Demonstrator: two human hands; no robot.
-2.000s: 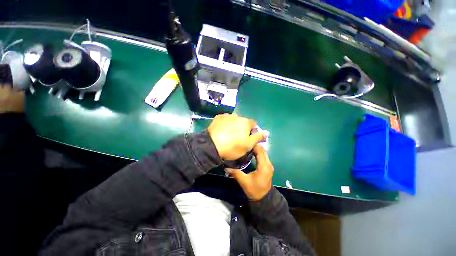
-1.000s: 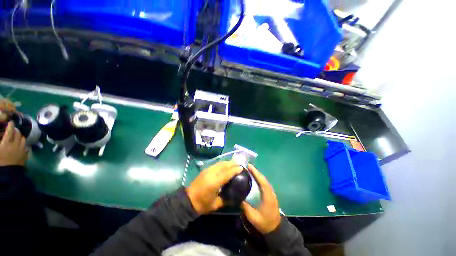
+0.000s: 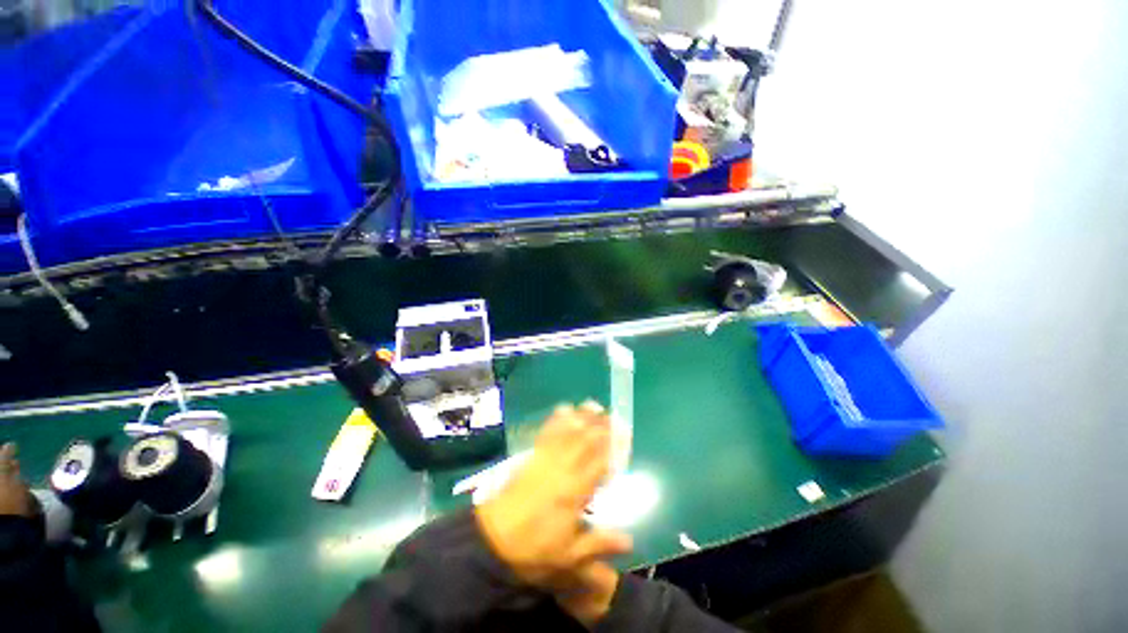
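Observation:
A white bracket (image 3: 621, 402) of a security camera stands out above my hands over the green bench. A white cable end (image 3: 489, 476) shows to their left. My left hand (image 3: 551, 495) is blurred, with its back turned up, and closes over the camera. My right hand (image 3: 591, 591) is low beside it, mostly hidden behind the left hand and the sleeves, so its grip cannot be seen. The camera's black head is hidden. The black electric screwdriver (image 3: 377, 402) leans against the silver-white screw feeder (image 3: 445, 371), up and left of my hands.
Two black-and-white cameras (image 3: 167, 476) stand at left, near another person's hand (image 3: 12, 482). A yellow-and-white slim item (image 3: 346, 458) lies left of the feeder. A small blue bin (image 3: 847, 390) is at right. One camera (image 3: 742, 284) lies beyond the rail; large blue bins (image 3: 532, 195) line the back.
The view has tilted up and shifted right. My left hand has turned over the camera, hiding the black head seen before. The screwdriver now leans more. The other person's hand shows less.

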